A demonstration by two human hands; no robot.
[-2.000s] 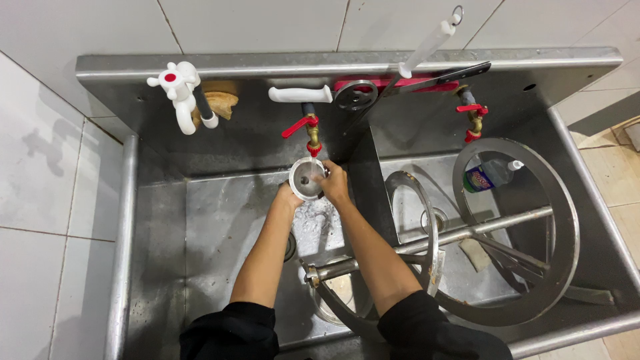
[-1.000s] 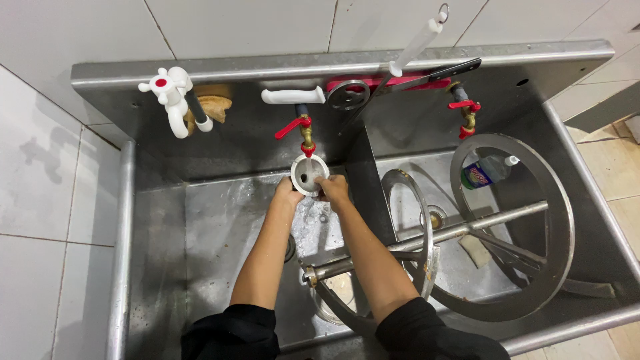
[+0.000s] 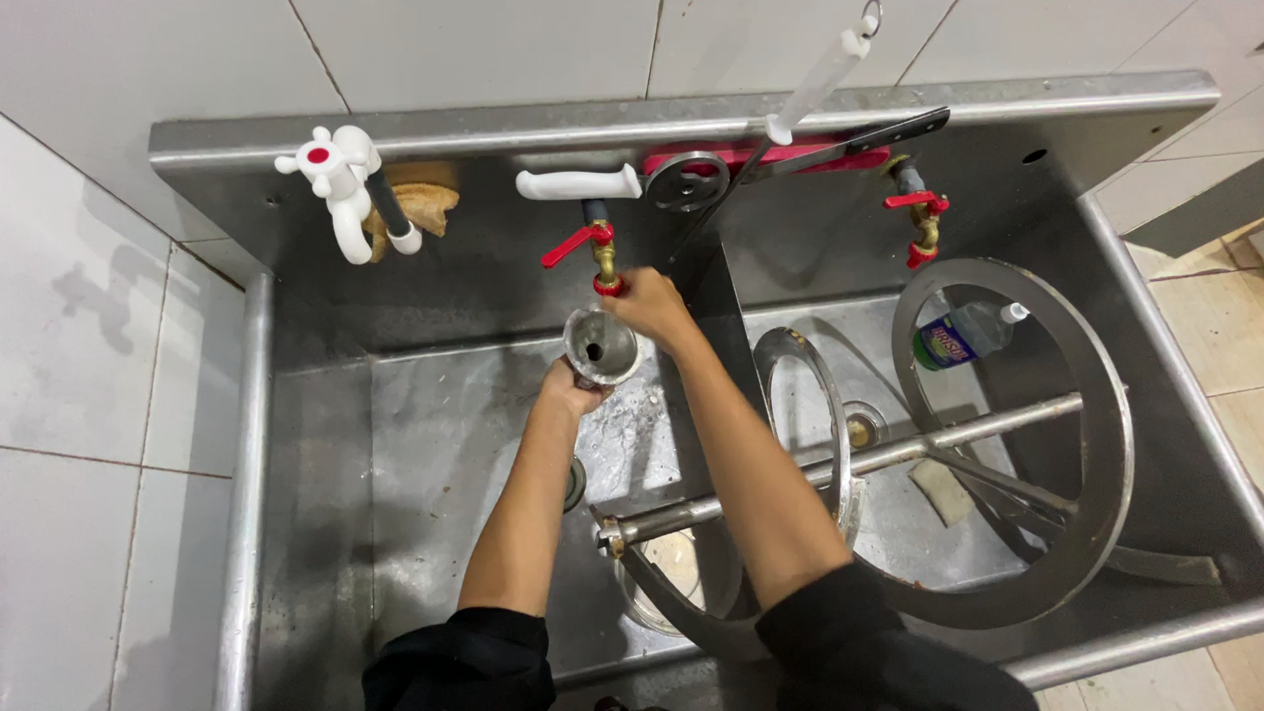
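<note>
My left hand [image 3: 577, 387] grips the lower side of a round hollow metal piece [image 3: 604, 348], whose wide mouth with a dark hole inside faces up. My right hand [image 3: 647, 304] is at the upper right of the piece, close beside the red outlet of a brass tap [image 3: 604, 259] with a red lever. Its fingertips are partly hidden, so whether they touch the piece or the tap I cannot tell. Both hands are over the left basin of a stainless steel sink [image 3: 434, 425].
A large metal frame of rings and a shaft [image 3: 869, 456] lies across the divider. The right basin holds a plastic bottle [image 3: 966, 334] and a sponge [image 3: 940, 492]. Below my forearms sits a round container [image 3: 671, 578]. Knives, including a black-handled one [image 3: 899, 131], and a sharpening steel [image 3: 820, 84] hang behind.
My right hand has moved up from the rim of the metal piece to beside the tap outlet. My left hand still holds the piece, which sits slightly lower from the tap.
</note>
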